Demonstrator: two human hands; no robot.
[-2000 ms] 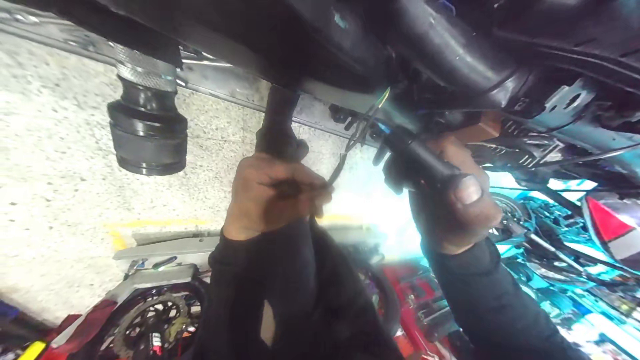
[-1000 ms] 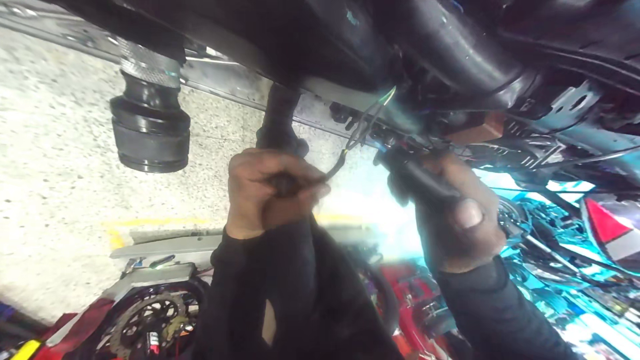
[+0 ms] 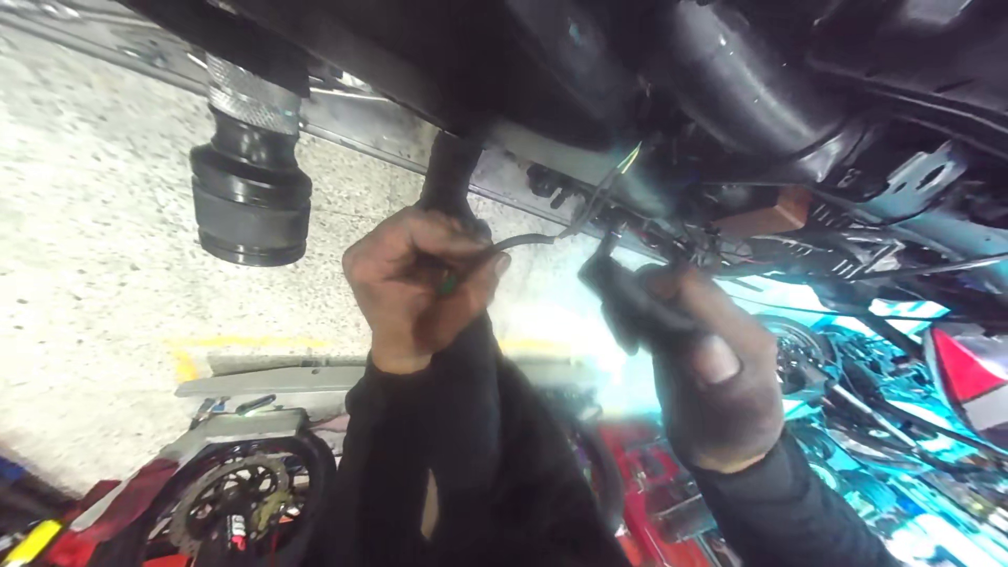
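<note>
My left hand [image 3: 425, 279] pinches a dark sheathed cable [image 3: 524, 239] between thumb and fingers. From it, thin wires [image 3: 598, 197] run up to the right and end in a light yellowish tip beneath a black body part. Right of the cable, my right hand [image 3: 720, 370] is closed around a blurred black hand tool [image 3: 630, 291]; its exact kind cannot be told. The tool's head points up and left, near more wires [image 3: 669, 244] under the vehicle body. A small green spot shows in my left palm.
At the upper left hangs a black handlebar grip with a knurled metal collar [image 3: 252, 181]. A motorcycle wheel with a brake disc [image 3: 236, 492] stands at the lower left. More motorcycle parts [image 3: 866, 441] lie at the right, below a metal bracket [image 3: 921, 185].
The tool in my right hand has turned, its head now nearer the wires and pointing more upward. My left hand keeps hold of the cable, its fingers slightly shifted.
</note>
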